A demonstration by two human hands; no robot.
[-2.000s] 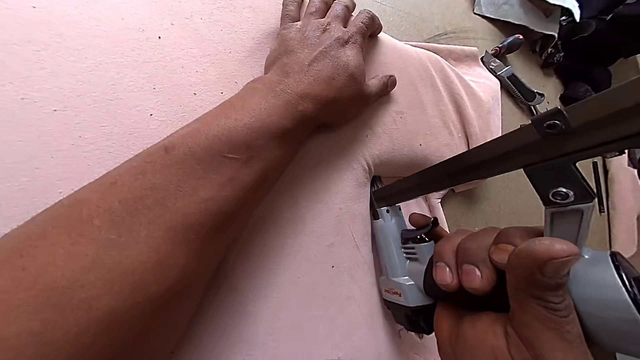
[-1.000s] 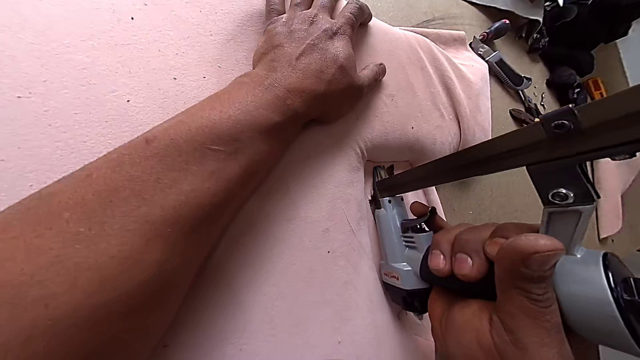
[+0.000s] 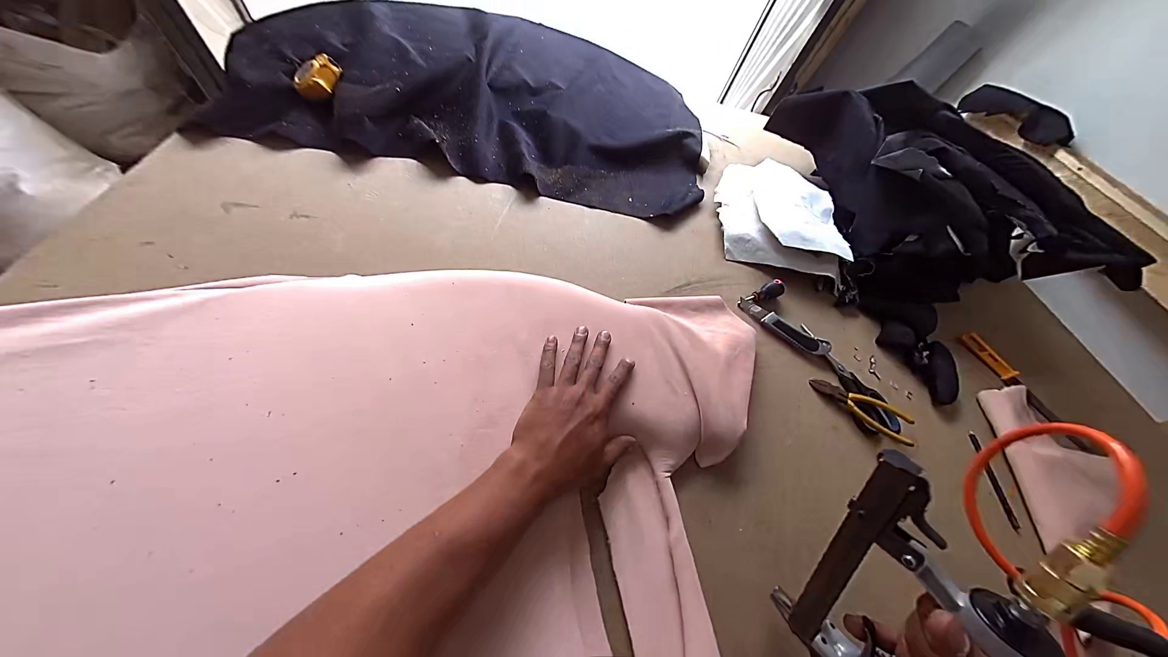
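My left hand (image 3: 573, 415) lies flat, fingers spread, on pink fabric (image 3: 347, 401) that covers a large padded piece, near its right end. A dark slit shows in the fabric just below my thumb. At the lower right my right hand (image 3: 931, 630), partly cut off by the frame's edge, grips a pneumatic stapler (image 3: 853, 547). The stapler is held clear of the fabric, to its right. An orange air hose (image 3: 1049, 433) runs to a brass fitting (image 3: 1072, 570) on it.
Pliers with yellow handles (image 3: 867, 411), a utility knife (image 3: 785, 328) and a screwdriver (image 3: 771, 290) lie right of the pink piece. Beyond are white cloth (image 3: 780, 214), black fabric scraps (image 3: 949, 210) and dark blue fabric (image 3: 493, 100) bearing a yellow tape measure (image 3: 318, 77). A pink scrap (image 3: 1058, 484) lies at right.
My right hand has drawn the stapler away from the slit in the pink fabric, to the right. The view has swung up and widened. My left hand still presses on the fabric.
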